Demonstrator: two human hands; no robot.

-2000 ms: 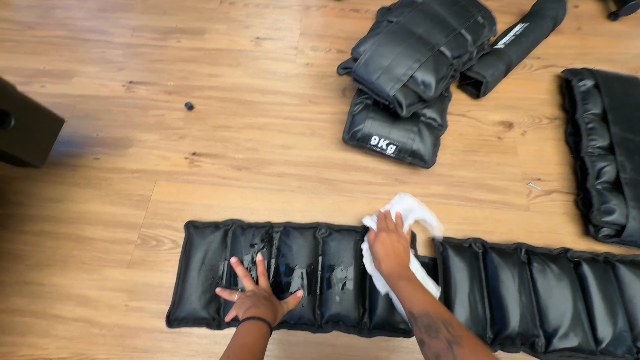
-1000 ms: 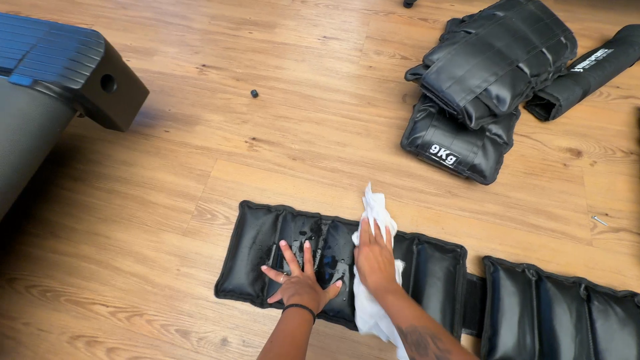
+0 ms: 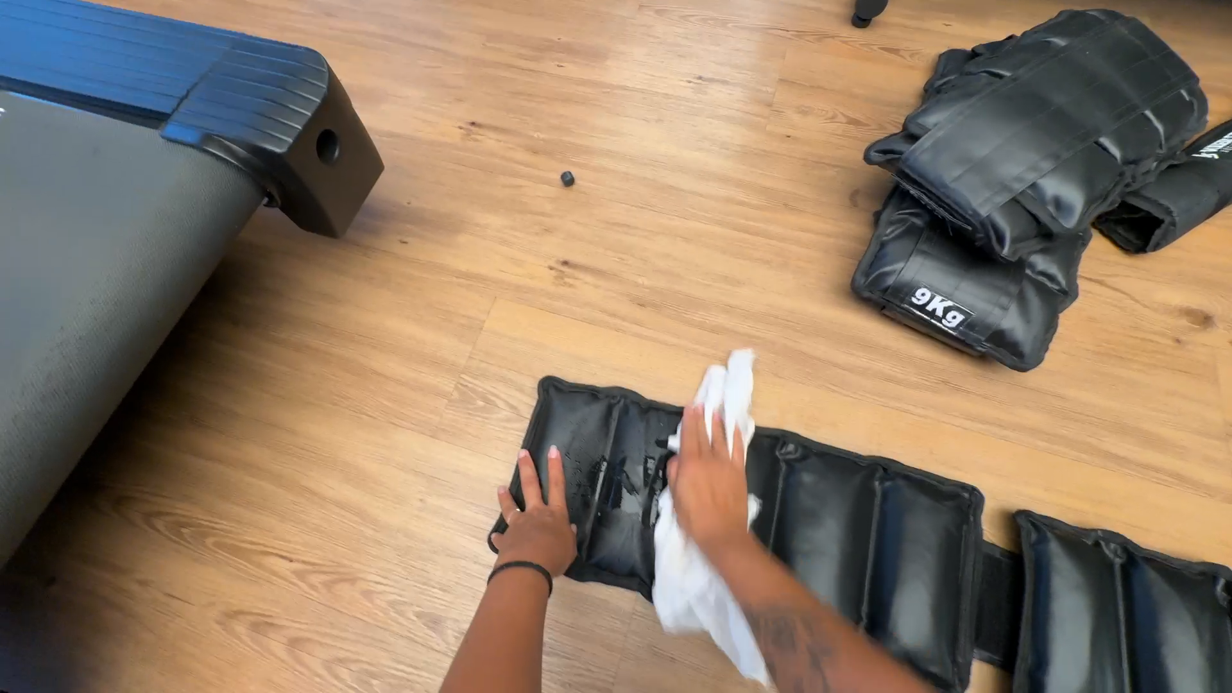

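Note:
A black padded ankle weight (image 3: 828,520) with stitched segments lies flat on the wood floor, wet patches showing on its left segments. My left hand (image 3: 539,529), fingers spread, presses on its left end and holds nothing. Under my right hand (image 3: 710,481) a white cloth (image 3: 688,577) is pressed against the middle of the weight; the palm side is hidden. A black strap (image 3: 997,602) links this weight to a second padded section (image 3: 1121,606) at the lower right.
Folded black weights (image 3: 1049,135) are piled on one marked 9Kg (image 3: 972,279) at the upper right, beside a black sleeve (image 3: 1165,197). A treadmill's corner (image 3: 318,144) stands at the left. A small black cap-like piece (image 3: 568,178) lies on the floor.
My right hand has moved left along the weight with the cloth. My left hand has shifted to the weight's left end. The view has swung left, bringing in more of the treadmill.

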